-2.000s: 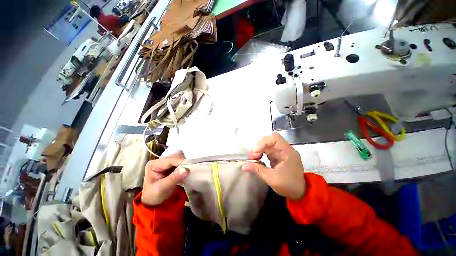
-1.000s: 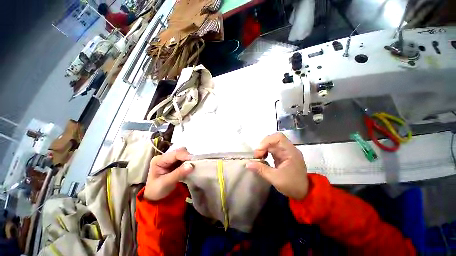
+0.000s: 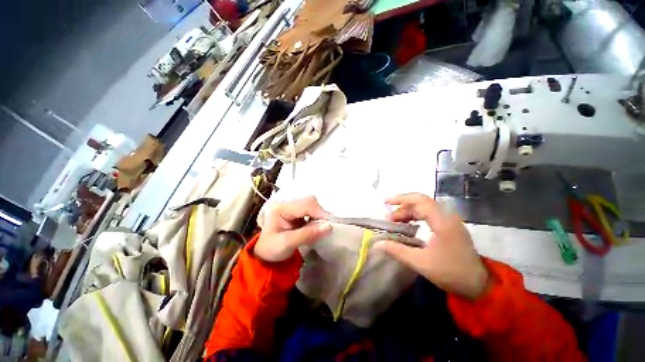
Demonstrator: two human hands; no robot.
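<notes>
A beige bag body [image 3: 385, 272] with a yellow tape [image 3: 355, 272] down it hangs in front of me, over my lap. Its top edge has a narrow grey-taupe band [image 3: 368, 224]. My left hand [image 3: 288, 228] pinches the left end of this edge between thumb and fingers. My right hand [image 3: 440, 244] is at the right end, its thumb on the bag just below the edge and its fingers raised above the band. The edge layers stand slightly apart there.
The white sewing machine [image 3: 559, 127] stands at the right. Red and yellow scissors [image 3: 590, 223] and a green tool [image 3: 562, 240] lie near it. Beige bags [image 3: 170, 261] are heaped at the left. Another beige piece [image 3: 311, 124] and brown pieces [image 3: 311, 42] lie farther back.
The view has shifted, so the scene sits farther right. The bag edge now slopes down to the right. My right fingers have lifted and spread from the edge.
</notes>
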